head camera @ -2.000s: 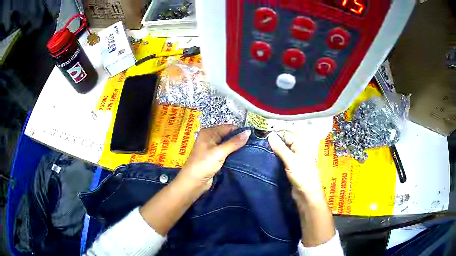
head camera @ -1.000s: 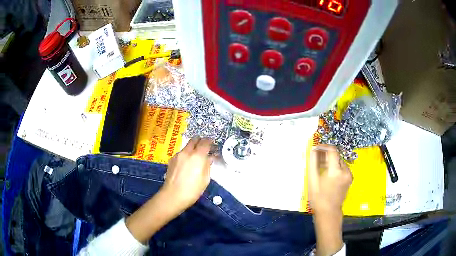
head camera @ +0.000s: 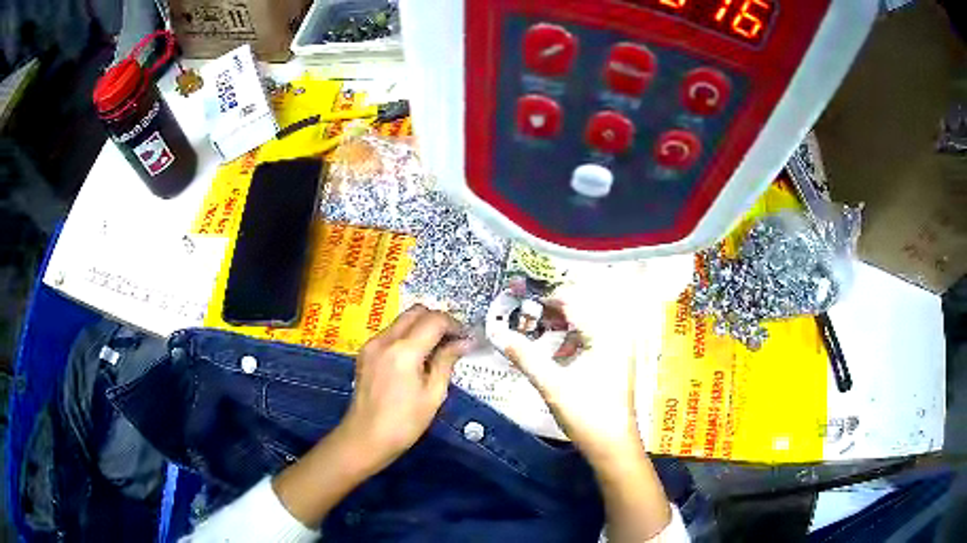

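My right hand is at the round metal lower die, its blurred fingertips over it; whether they hold a small piece cannot be told. My left hand is beside the die, thumb and fingertips close together at the near edge of the silver cap heap; any piece between them is too small to tell. Dark blue jeans lie along the table edge and my lap, under my left forearm, with silver buttons on them. The white machine head with red panel hides the ram's upper part.
A black phone, yellow-black snips and red-capped bottle lie or stand left. A clear bag of silver parts and black pen are right. A blue crate is left, a parts tray behind.
Both hands have let go of the waistband, and the jeans have dropped back from the die. My right hand went to the right-hand silver heap, then moved left to the die.
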